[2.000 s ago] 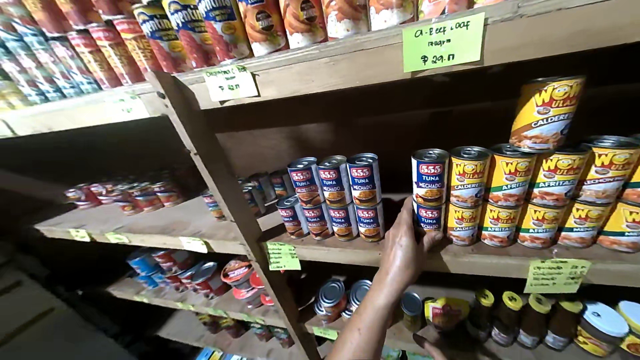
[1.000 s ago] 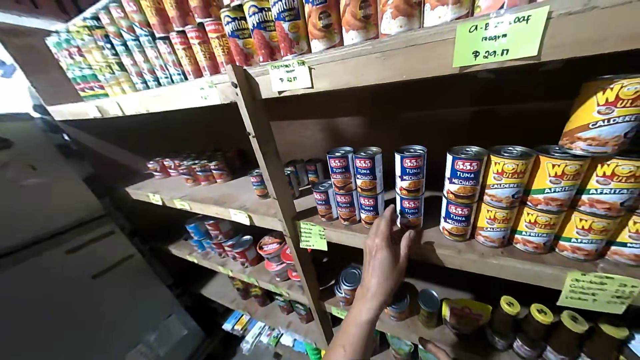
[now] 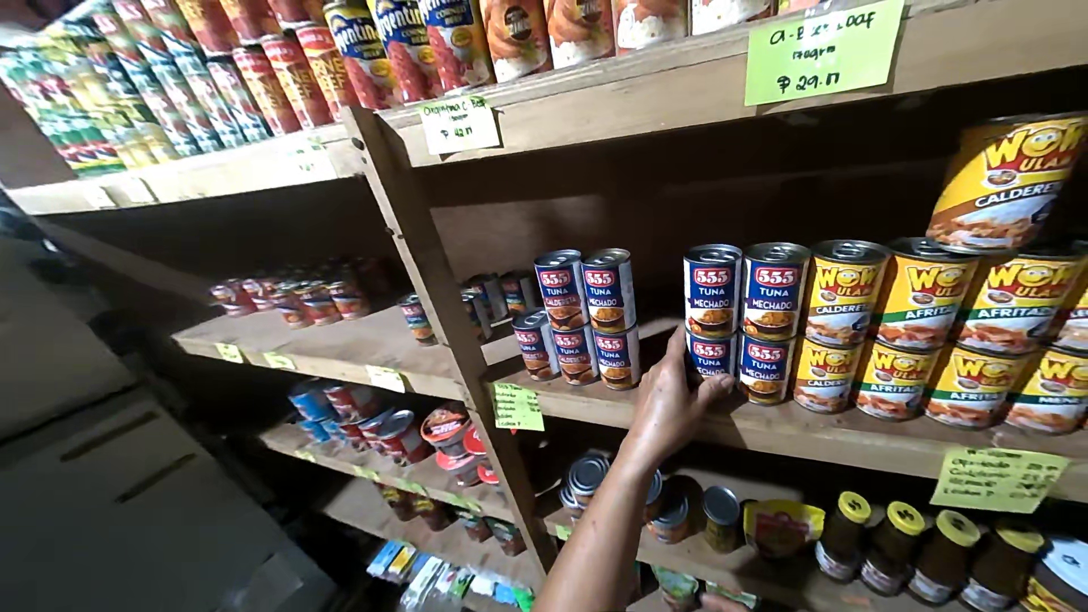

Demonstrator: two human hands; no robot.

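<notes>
My left hand (image 3: pixel 676 395) is around the lower can of a two-high stack of 555 tuna mechado cans (image 3: pixel 712 291), fingers at its left side and thumb across its front. This stack stands beside another two-high stack of 555 tuna mechado cans (image 3: pixel 775 291), close to the Wow Ulam cans (image 3: pixel 845 293). Left of my hand, across a gap, 555 tuna caldereta and mechado cans (image 3: pixel 574 353) stand in two layers near the shelf's upright. Only a small part of my right hand (image 3: pixel 722 603) shows at the bottom edge, so its hold is hidden.
A wooden upright (image 3: pixel 433 280) divides the shelves. One larger Wow Ulam can (image 3: pixel 1007 183) sits on top of the Wow Ulam rows. Corned beef cans (image 3: pixel 455 42) line the shelf above; yellow-capped jars (image 3: pixel 901 544) and cans stand below. Handwritten price tags (image 3: pixel 518 408) hang on shelf edges.
The two-high tuna stack at my left hand has moved right, from standing apart in the gap to beside the right-hand tuna stack. Earlier it was with the left group.
</notes>
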